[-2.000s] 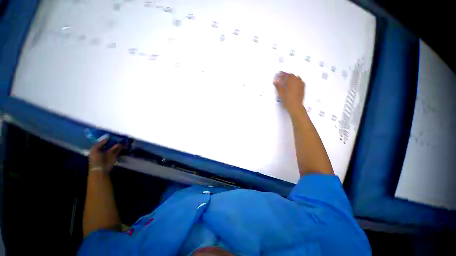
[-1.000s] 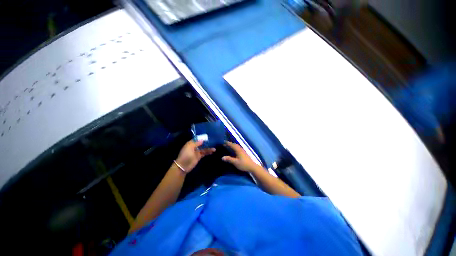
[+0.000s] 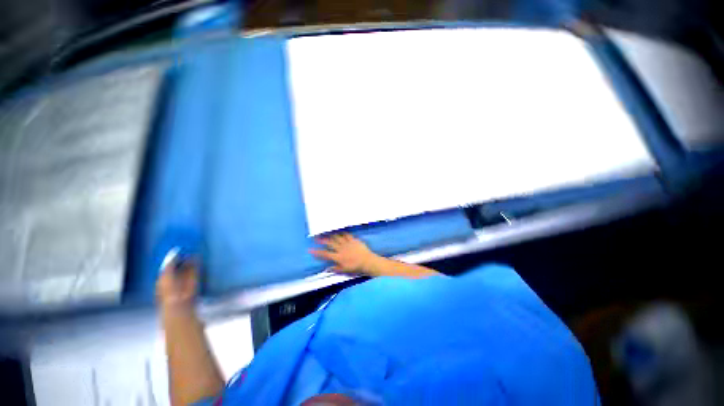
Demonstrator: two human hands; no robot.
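A large white reflector sheet (image 3: 468, 119) lies on the blue padded surface (image 3: 246, 182), with a plain bright face. My right hand (image 3: 345, 254) is at the sheet's near left corner, fingers spread, with nothing visible in it. It rests on or just over the blue padding. My left hand (image 3: 179, 284) is further left over the near edge of the padding, blurred. It holds a blue backing card (image 3: 179, 242) with a small whitish part by the fingers. The card's outline blends into the blue padding.
A silver metal back plate (image 3: 75, 182) lies at the left. A metal rail (image 3: 444, 252) runs along the near edge. A dark item (image 3: 491, 216) sits by the rail. Another white panel (image 3: 671, 87) is at the far right. A white sheet (image 3: 87, 369) shows below the rail at lower left.
The view has swung to face the blue surface and its white sheet. My hands have moved apart: the left has gone left with the blue card, the right to the sheet's corner.
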